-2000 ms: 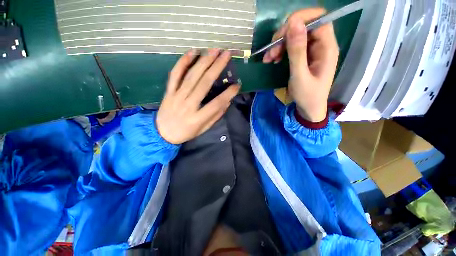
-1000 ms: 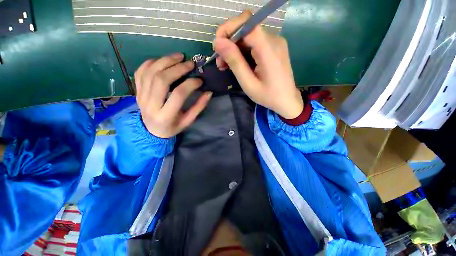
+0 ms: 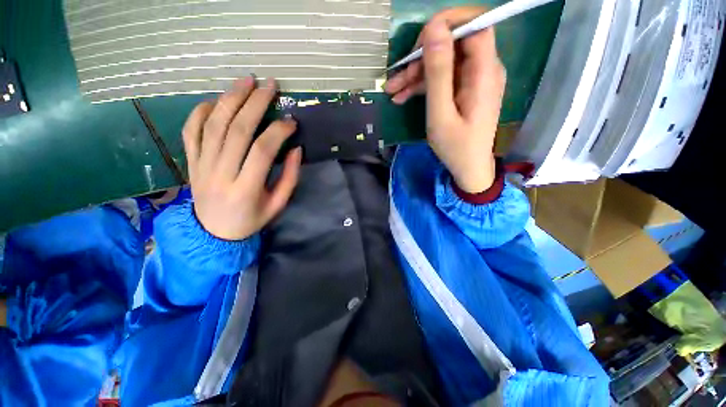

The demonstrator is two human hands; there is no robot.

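Note:
A black circuit board (image 3: 330, 131) lies on the green mat at the bench's front edge, with small metallic parts along its far edge. My left hand (image 3: 239, 163) rests at its left side, fingertips reaching the grey striped sheet (image 3: 239, 44) beyond it; the hand's grip on the board cannot be made out. My right hand (image 3: 462, 99) holds the tweezers (image 3: 497, 16), which point left. Their tip is at the striped sheet's near right corner, beside a small pale yellow piece (image 3: 380, 84).
Long white printed sheets (image 3: 629, 95) curve over the right bench edge, above an open cardboard box (image 3: 613, 230). Another dark board (image 3: 9, 87) lies at the far left. A blue sleeve of a neighbouring person (image 3: 64, 294) is at the lower left. A seam (image 3: 159, 143) crosses the mat.
The tweezers in my right hand were over the board one second ago and are now at the striped sheet's corner. My left hand uncovers more of the board. The camera view has also shifted.

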